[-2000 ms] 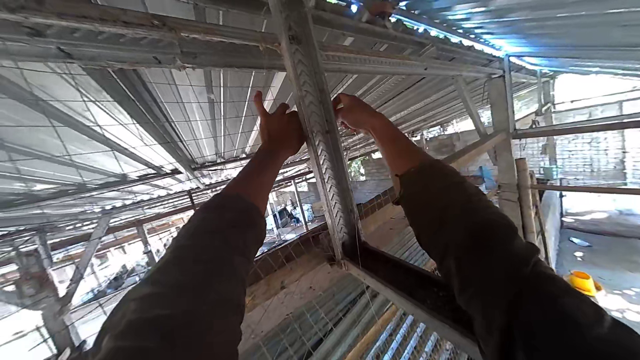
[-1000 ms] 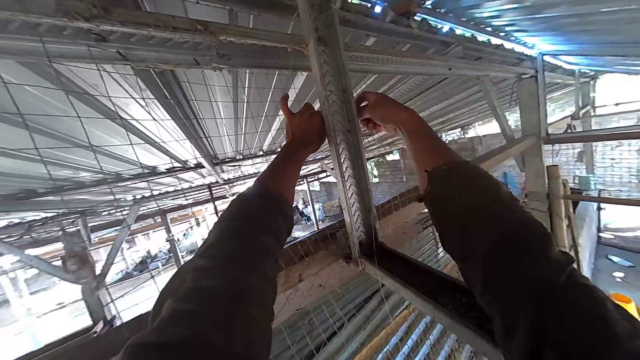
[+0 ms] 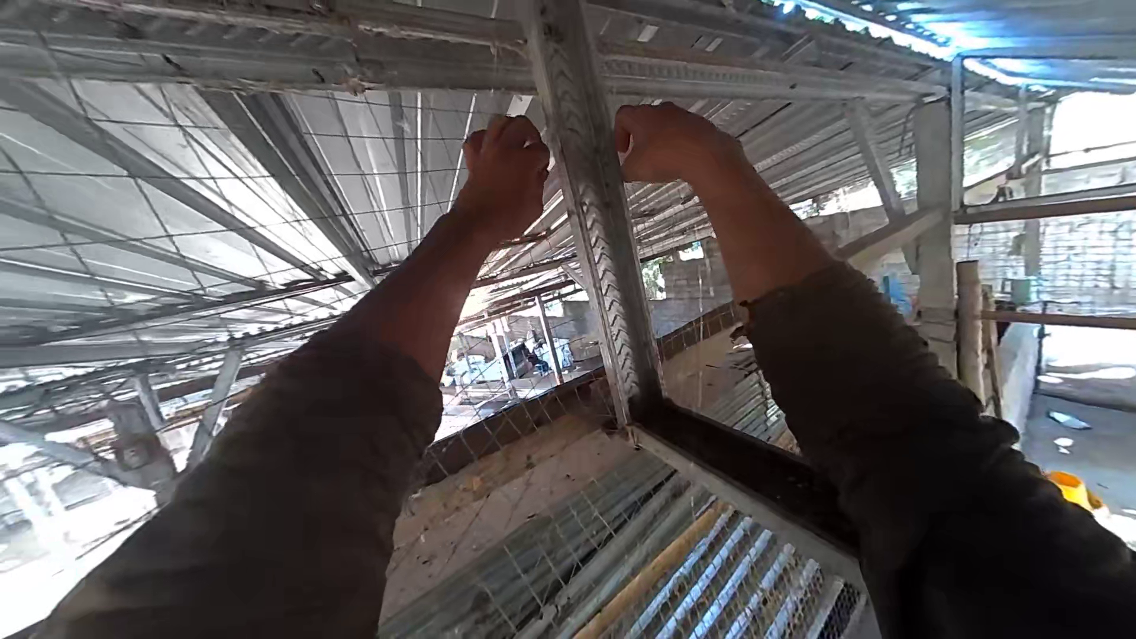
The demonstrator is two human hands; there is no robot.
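A metal post with a chevron-like pattern along its face rises through the middle of the head view. Close against its left side is my left hand, raised with fingers curled near the wire mesh. My right hand is raised at the post's right side, its fingers bent toward it. The fingertips of both hands are partly hidden, and whether they pinch a wire cannot be told. Dark sleeves cover both forearms.
A horizontal metal beam crosses behind the post under corrugated roofing. A dark metal rail runs from the post's foot toward lower right. Below lie corrugated sheets behind mesh. A concrete column and yellow container are at right.
My left hand's raised finger has folded in and its fingers are now curled. My right hand remains beside the post.
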